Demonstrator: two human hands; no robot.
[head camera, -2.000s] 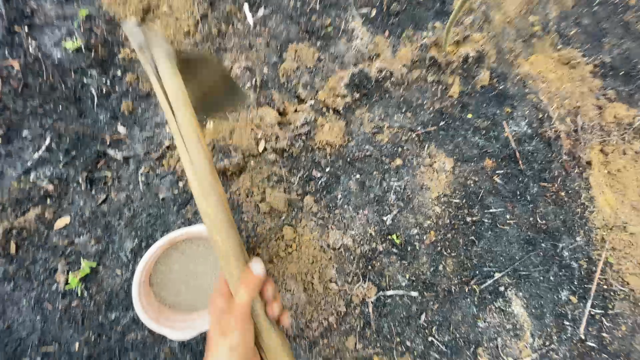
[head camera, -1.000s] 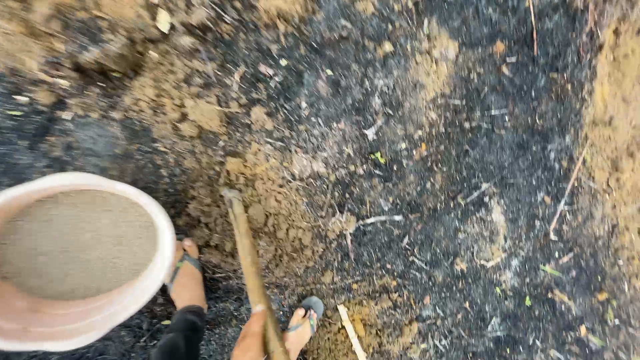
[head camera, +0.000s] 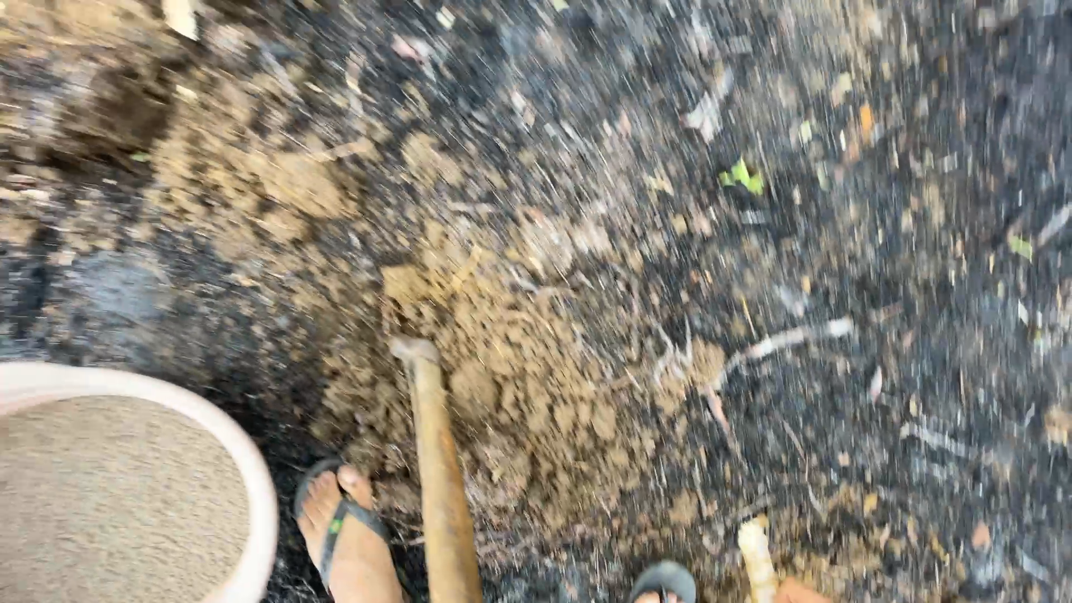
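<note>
The worn wooden handle of a hoe (head camera: 444, 477) rises from the bottom edge to loose brown soil (head camera: 511, 368); its blade is not visible. My left hand is out of view, so its hold is hidden. A sliver of skin at the bottom edge, apparently my right hand (head camera: 801, 593), touches or lies beside a short pale stick (head camera: 756, 557); whether it grips the stick cannot be told. A pale pink bucket (head camera: 258, 511), holding grey-brown granular material (head camera: 109, 502), fills the lower left.
My sandalled foot (head camera: 360, 544) stands between the bucket and handle, and the other sandal (head camera: 664, 578) shows at the bottom edge. Blackened ground (head camera: 946, 293) with twigs and leaf bits spreads right. A dark hollow (head camera: 117, 109) lies at upper left.
The hand seen on the hoe handle in both earlier frames is now out of view there. A bit of skin has appeared by the pale stick. The view has shifted and both feet have come into it.
</note>
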